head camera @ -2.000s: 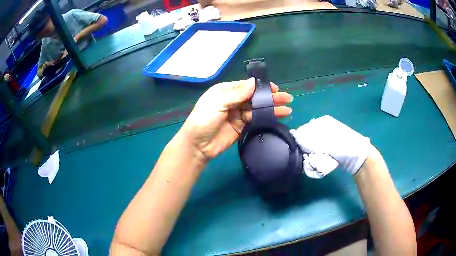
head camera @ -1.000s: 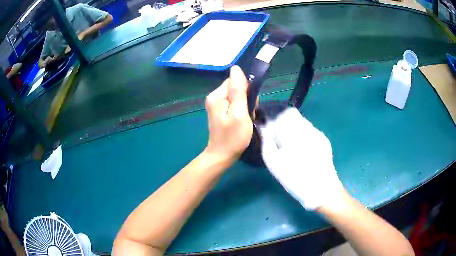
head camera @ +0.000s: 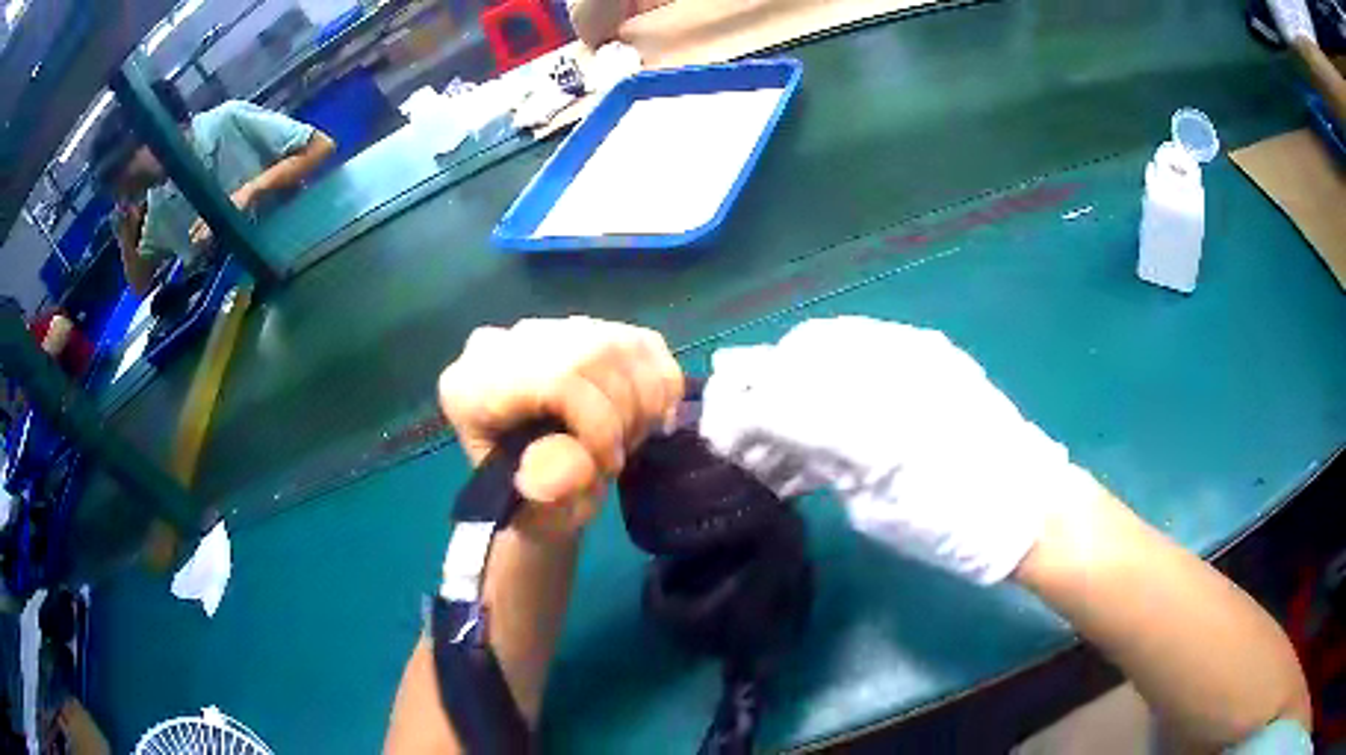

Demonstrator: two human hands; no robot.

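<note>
Black over-ear headphones [head camera: 716,509] are held over the green bench, with the dark ear cups low in the middle and the headband bending down to the lower left. A small white strip shows on the headband. My bare left hand [head camera: 568,406] is closed around the band above the cups. My right hand [head camera: 871,435], in a white glove, has its fingertips at the top of the ear cup, close beside the left hand. Whether a cloth is in the glove cannot be told. The headphones are partly blurred.
A blue tray [head camera: 706,233] with a white liner lies on the conveyor ahead. A white bottle [head camera: 1172,221] with open cap stands at right, near a cardboard sheet [head camera: 1299,192]. A white scrap [head camera: 207,568] and a fan [head camera: 204,738] are at left. A person [head camera: 251,148] sits at upper left.
The headphones have turned over, so the headband now hangs to the lower left instead of rising upward. My left hand has moved left and its grip has changed. The gloved hand has moved up.
</note>
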